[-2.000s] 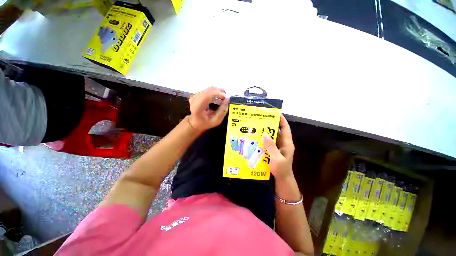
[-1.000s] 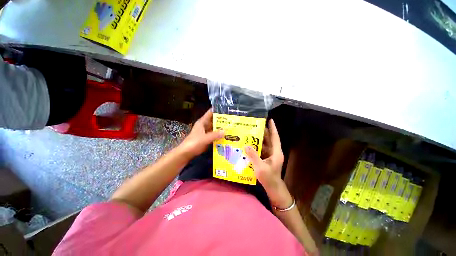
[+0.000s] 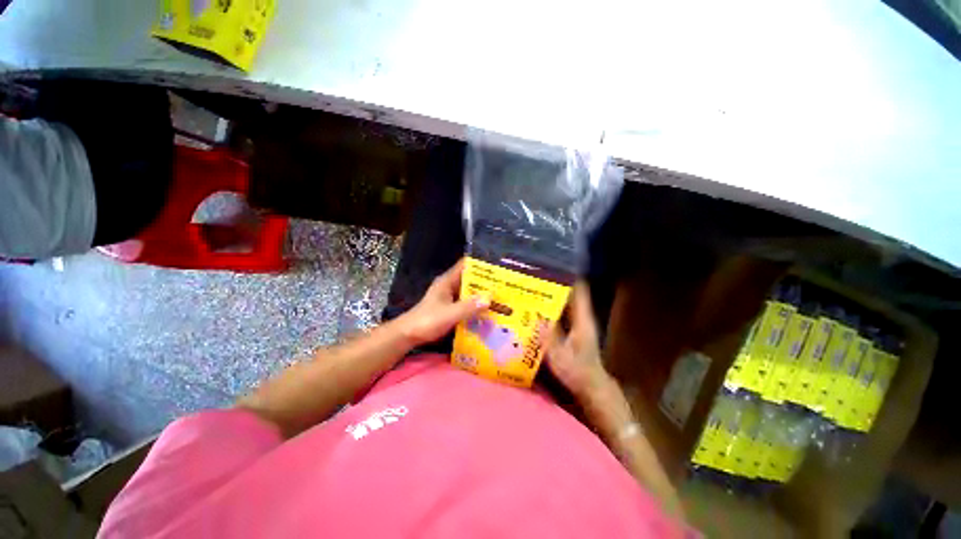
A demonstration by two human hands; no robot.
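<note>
A yellow retail box (image 3: 506,326) with a black top band is held upright over my lap, its product-picture face up. A clear plastic bag (image 3: 527,190) is around it, and the loose end of the bag stretches beyond the black band to the bench edge. My left hand (image 3: 437,312) grips the box's left side, thumb on the face. My right hand (image 3: 574,342) is at the box's right side, slightly blurred; its fingers are partly hidden.
The white bench (image 3: 674,84) runs across the top, with a waiting retail box (image 3: 219,30) at its upper left. An open carton (image 3: 685,390) with rows of yellow boxes (image 3: 811,358) is at right. A person's sleeve (image 3: 44,190) and a red stool (image 3: 200,216) are at left.
The box, earlier unbagged with its black hanger showing, is now inside the clear bag. Since one second ago, the bag's loose end shows longer above the box. The bench sits higher in view.
</note>
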